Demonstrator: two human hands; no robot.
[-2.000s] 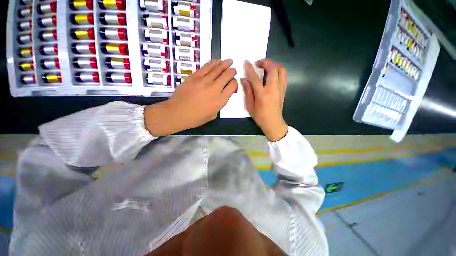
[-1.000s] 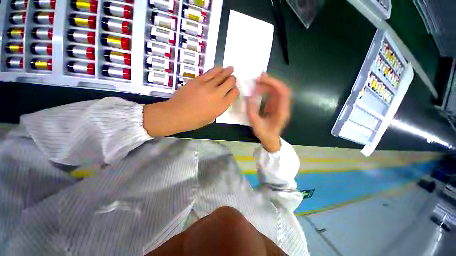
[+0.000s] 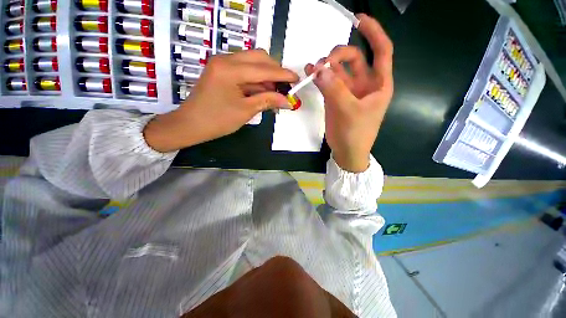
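My left hand [image 3: 226, 93] holds a small cylindrical part [image 3: 293, 100] with a yellow and red end between thumb and fingertips, above the white sheet. My right hand [image 3: 357, 93] pinches a narrow white strip [image 3: 309, 77] between thumb and finger; its lower end meets the part. Another white strip [image 3: 342, 11] reaches from the top of the frame to the tip of my raised right index finger. The white sheet [image 3: 298, 133] lies flat on the dark bench under both hands. The part is partly hidden by my left fingers.
The main parts tray [image 3: 166, 56], with columns of white, yellow and red cylinders, is at left. A second parts tray [image 3: 465, 140], only part filled, lies at far right. The dark bench top [image 3: 413, 74] lies between. A blue and yellow marked floor shows beyond the bench's near edge.
My left hand has lifted and now shows the part at its fingertips. My right hand has turned and opened its upper fingers, and a strip now spans between the hands.
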